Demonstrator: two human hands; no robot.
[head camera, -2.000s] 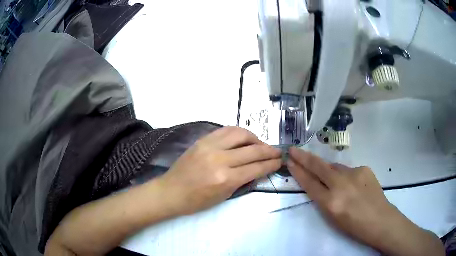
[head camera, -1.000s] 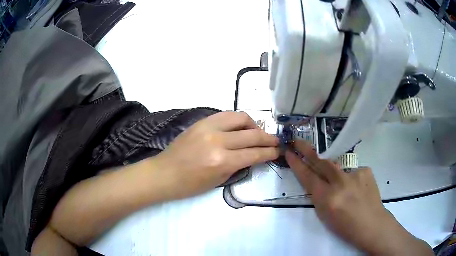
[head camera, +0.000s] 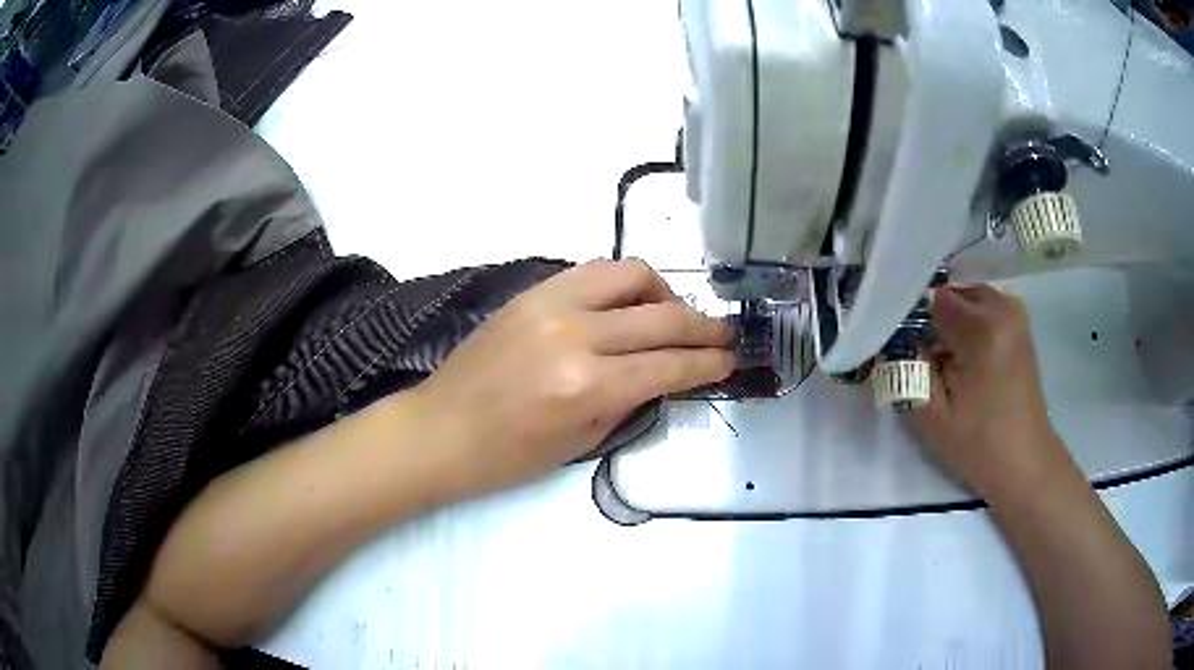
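Note:
The dark brown waistband (head camera: 380, 327) runs from the heaped taupe garment body (head camera: 144, 196) at the left to the presser foot (head camera: 756, 330). My left hand (head camera: 576, 373) lies flat on the band, its fingertips beside the foot, pressing the cloth down. The small dark band end (head camera: 750, 382) shows under and in front of the foot. My right hand (head camera: 982, 367) is behind the lower tension dial (head camera: 901, 382), right of the needle area. Its fingers are partly hidden by the machine parts, so what it holds cannot be seen.
The white sewing machine head (head camera: 799, 144) stands over the work at upper right. An upper dial (head camera: 1046, 223) sticks out from it. The needle plate (head camera: 794, 343) shows beside the foot. A thin thread lies near the front of the foot. More dark garments (head camera: 269, 59) are at upper left.
My right hand has left the presser foot and moved right, behind the lower dial. The thin spike seen beneath it no longer shows. My left hand stays on the band.

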